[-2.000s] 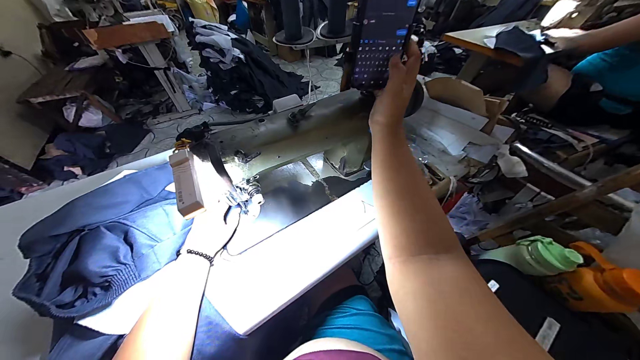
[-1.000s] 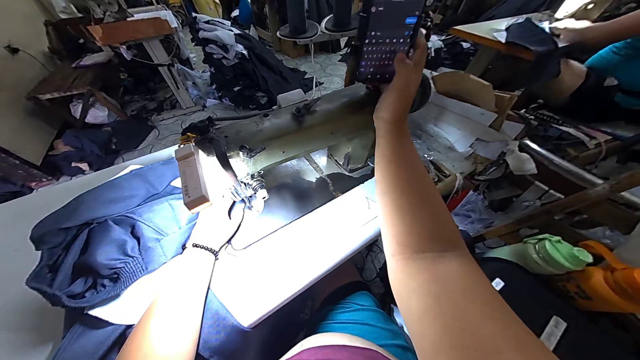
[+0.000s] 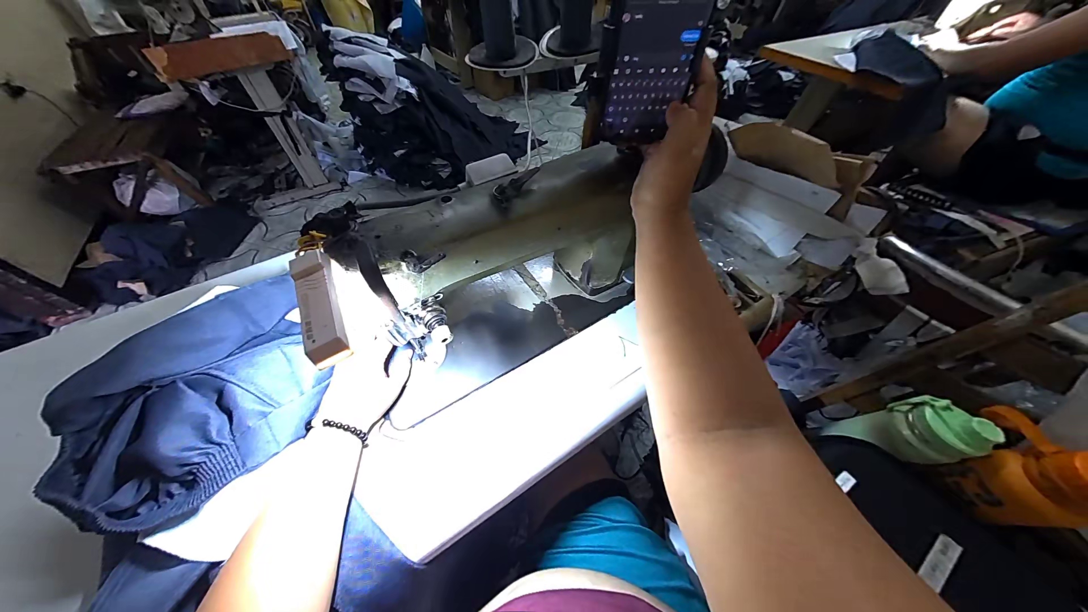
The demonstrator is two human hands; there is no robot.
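My right hand [image 3: 680, 153] grips a smartphone [image 3: 653, 72] above the far end of an industrial sewing machine [image 3: 544, 208]; its screen shows a chat and a keyboard. At the machine's needle end lies my left hand [image 3: 374, 374], wearing a beaded bracelet [image 3: 340, 427] at the wrist. Glare from a bright lamp hides most of its fingers, so I cannot tell whether they hold anything. A box-shaped lamp or device [image 3: 319, 310] hangs just above that hand. Left of it, a dark blue garment [image 3: 178, 408] with a gathered edge lies bunched on the white table [image 3: 510, 442].
Thread cones [image 3: 499, 38] stand behind the machine, near a heap of dark cloth [image 3: 416, 110] on the floor. Papers and cardboard [image 3: 782, 153] lie to the right. A green bottle [image 3: 935, 429] and an orange bottle [image 3: 1028, 476] sit at lower right. Another person's arm [image 3: 1011, 51] is at upper right.
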